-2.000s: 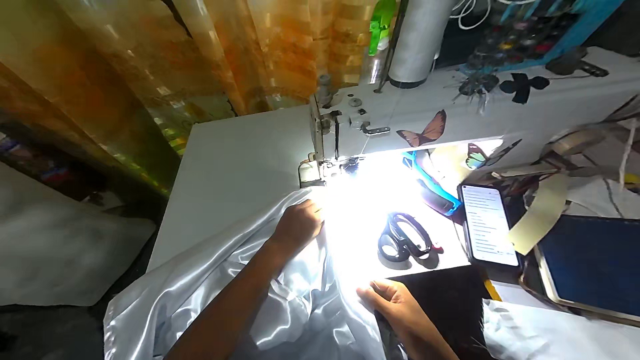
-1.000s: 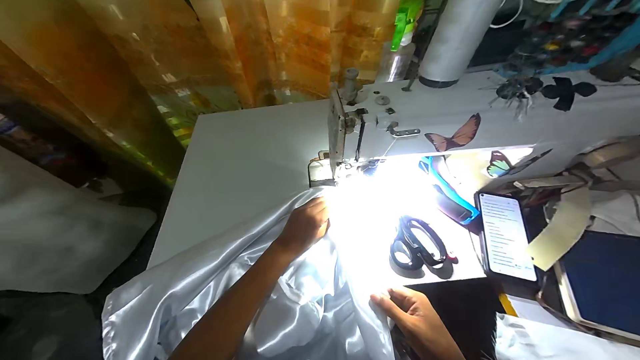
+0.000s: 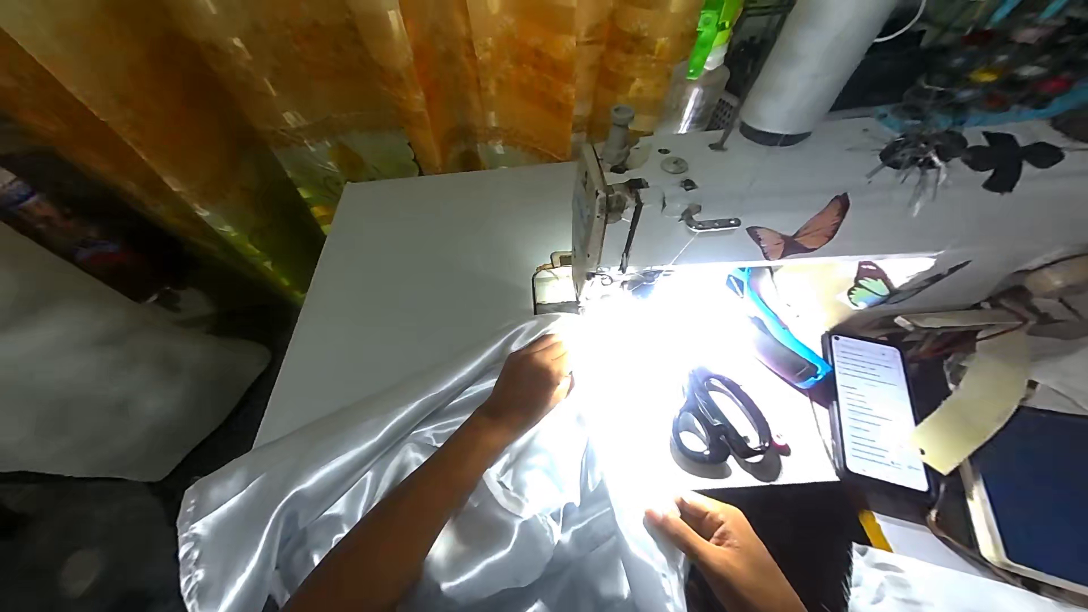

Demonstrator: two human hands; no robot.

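Shiny white satin fabric (image 3: 340,493) lies over the front of the white sewing table and up to the needle area of a white sewing machine (image 3: 722,204). Just in front of the machine's head, my left hand (image 3: 531,387) rests on the satin, its fingertips lost in the lamp's glare. My right hand (image 3: 710,535) pinches the fabric's right edge between thumb and fingers at the table's front edge. Glare hides the presser foot and the stitching spot. Dark-handled scissors (image 3: 722,421) lie right of the satin, beyond my right hand.
A blue-and-black tool (image 3: 786,344) lies under the machine arm. Right of the scissors are a lit smartphone (image 3: 875,408), a pale curved strip (image 3: 977,408) and a dark blue notebook (image 3: 1037,484). Behind the machine stand a spray bottle (image 3: 701,76) and a large thread cone (image 3: 816,64).
The view has shifted, so the machine sits farther right than two seconds ago. Both hands stay at the satin, with no plain change of hold.
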